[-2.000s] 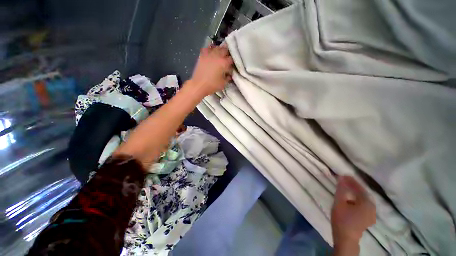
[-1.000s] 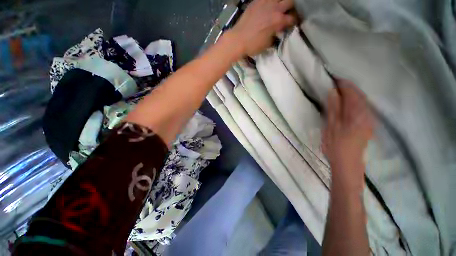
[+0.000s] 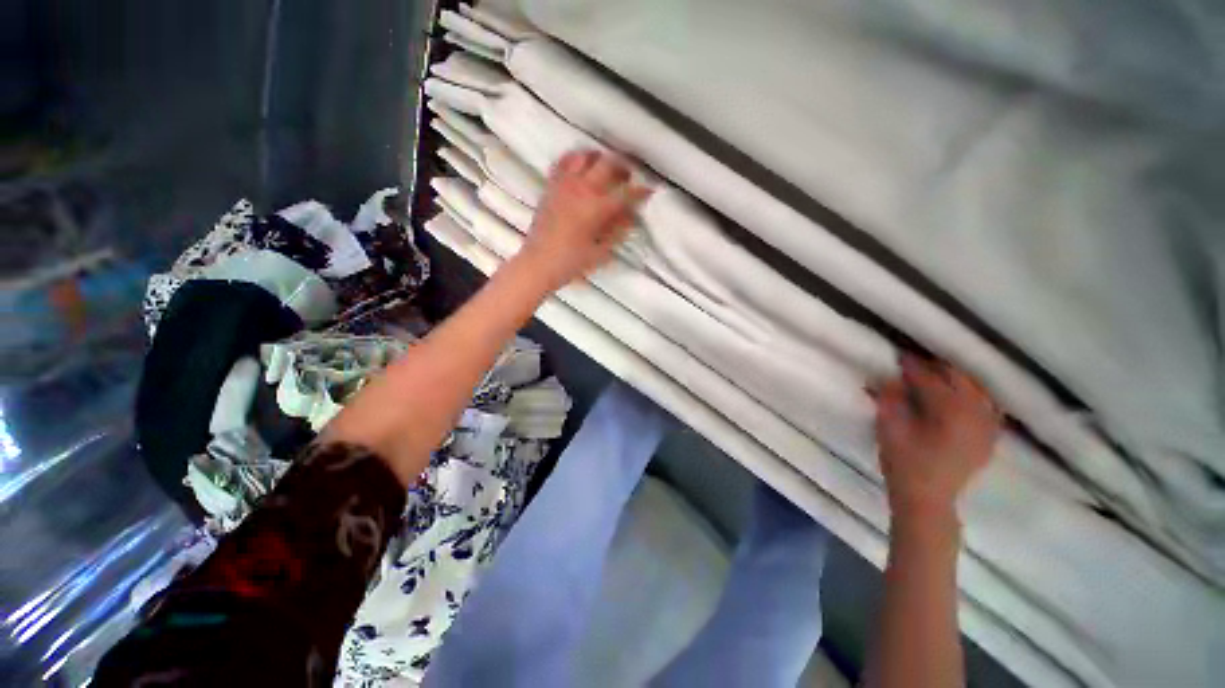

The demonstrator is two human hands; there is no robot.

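Observation:
A large beige curtain panel (image 3: 1048,175) lies loose and wrinkled at the right and top. Along its near edge are several narrow lengthwise folds (image 3: 726,403), running from upper left to lower right. My left hand (image 3: 587,215) lies on the folds towards their upper left end, fingers bent at a ridge. My right hand (image 3: 936,427) is further down to the right, its fingertips in the dark gap between two folds, curled at the cloth. Whether the fingers pinch cloth is hard to tell. The rack under the cloth is mostly hidden.
A floor heap at left holds white floral cloth (image 3: 430,565), black cloth (image 3: 202,383) and pale green cloth (image 3: 323,376). Shiny clear plastic sheeting (image 3: 81,538) is at the far left. My legs in light blue (image 3: 537,578) stand against the near edge of the folds.
The view has shifted. The cloth by my left hand now lies in more folds, and their ends cover the bare rack bars. Both hands have moved lower in the picture.

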